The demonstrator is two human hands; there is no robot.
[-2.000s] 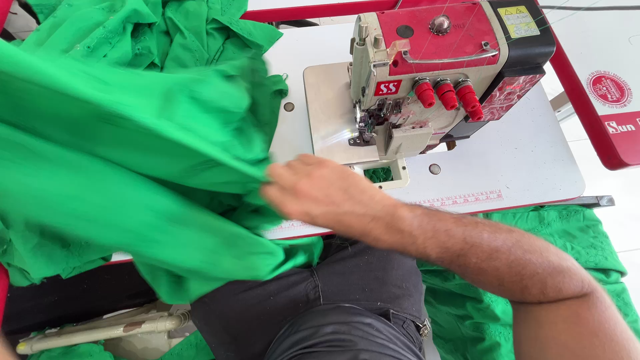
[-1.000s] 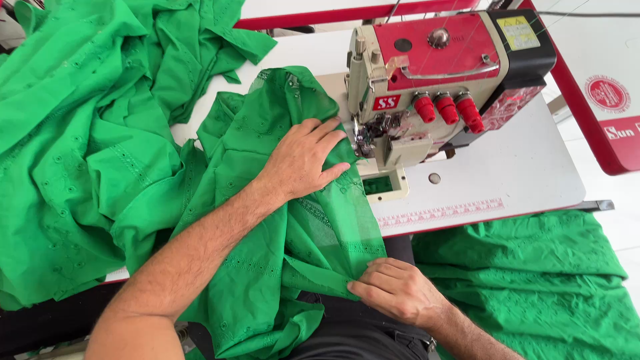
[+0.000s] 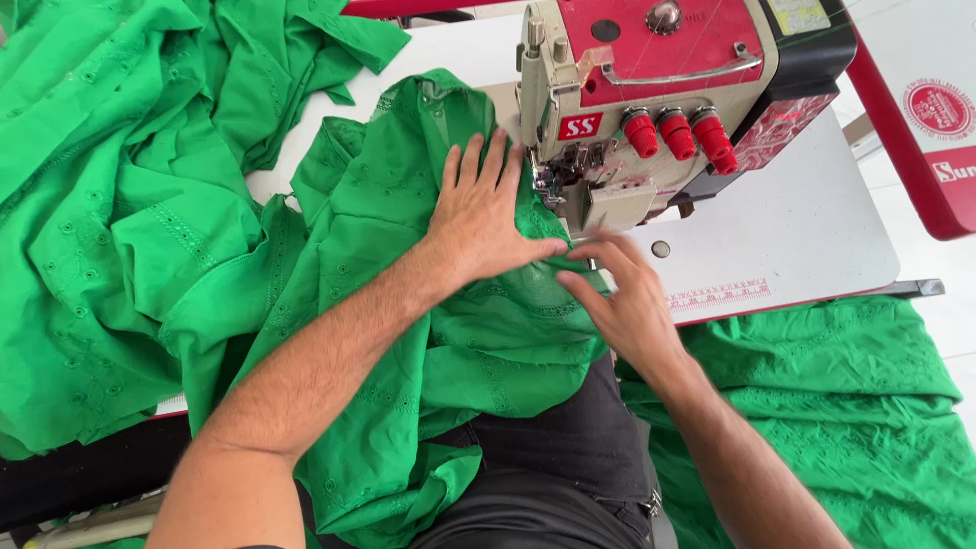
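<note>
A green embroidered eyelet fabric piece [image 3: 381, 229] lies over the table edge and hangs onto my lap, its right edge at the presser foot of a red and cream overlock sewing machine [image 3: 671, 61]. Spread flat on the cloth, left of the needle area, is my left hand [image 3: 484, 213], fingers apart and thumb pointing right. My right hand [image 3: 629, 297] is just below the machine's front, beside the fabric edge, its thumb and forefinger apart; the fingertips are blurred, and no cloth is visibly pinched between them.
A big heap of green eyelet fabric [image 3: 91, 229] covers the table's left side. More green cloth [image 3: 823, 412] hangs below the right front edge. The white tabletop [image 3: 801, 221] carries a printed ruler scale along that edge. A red-edged machine table [image 3: 949, 183] stands at the far right.
My right hand has moved up from the fabric's lower corner, which it held a second ago, to beside the machine. Two seconds ago the cloth was being swung at the left; now it lies at the presser foot.
</note>
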